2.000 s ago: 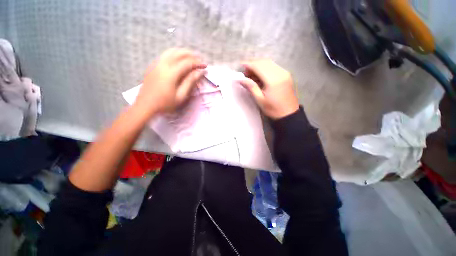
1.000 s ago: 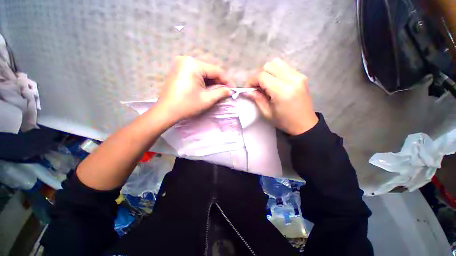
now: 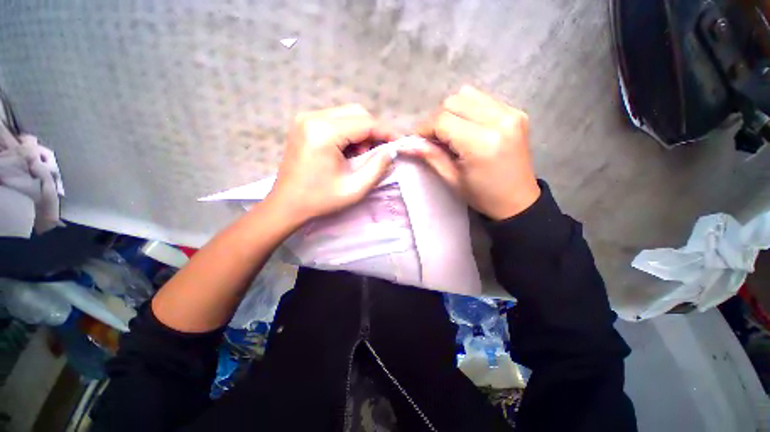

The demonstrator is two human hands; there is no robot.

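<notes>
A pale pink garment panel (image 3: 443,228) lies at the front edge of the table, its lower part by my lap. My left hand (image 3: 333,160) and my right hand (image 3: 485,152) pinch its far edge between thumbs and fingers, close together. A narrow folded strip (image 3: 405,145) shows between the fingertips. A deeper pink area with stitched lines lies below my left hand. A pointed corner of the panel sticks out left, beyond my left wrist. The fingertips partly hide the pinched edge.
A dark steam iron (image 3: 675,67) stands at the upper right, cut off by the frame. A crumpled white translucent item (image 3: 713,257) lies at the right edge. A pinkish cloth stack (image 3: 29,181) is at the left edge. A small white scrap (image 3: 289,42) lies on the grey-white table (image 3: 169,110).
Both hands have come together at the panel's far edge and now pinch it. The right side of the panel now shows as a smooth raised flap. The view has shifted, so the iron sits further right.
</notes>
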